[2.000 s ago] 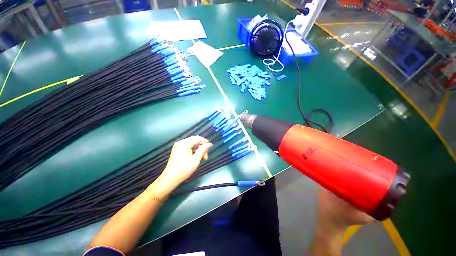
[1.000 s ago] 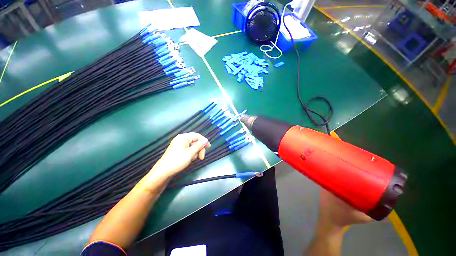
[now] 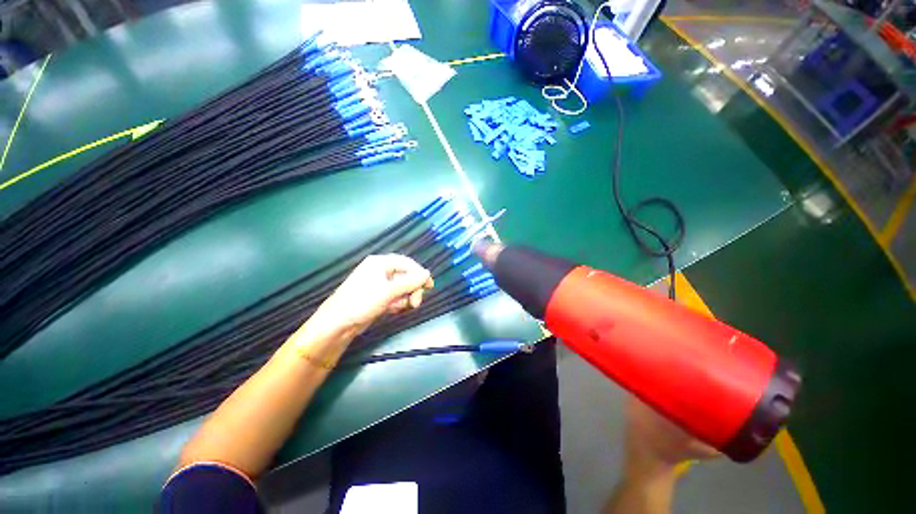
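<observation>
My right hand (image 3: 668,437), partly hidden behind the red heat gun (image 3: 653,346), holds it at the lower right. Its metal nozzle points at the blue sleeves (image 3: 449,216) on the near bundle of black cables (image 3: 251,341). My left hand (image 3: 387,286) is over this bundle, just left of the sleeves, with fingers curled together; whether they pinch a cable is hidden. One cable with a blue sleeve (image 3: 500,347) and a silvery tip lies apart at the near bench edge.
A far bundle of sleeved black cables (image 3: 181,161) lies at the left. Beyond are white paper sheets (image 3: 362,22), loose blue pieces (image 3: 510,133), a round black object (image 3: 549,42) and a blue bin (image 3: 643,82). A black cord (image 3: 618,151) loops at the right.
The nozzle has moved slightly down and left over the near sleeves. The view has shifted a little. My left hand stays at the near bundle.
</observation>
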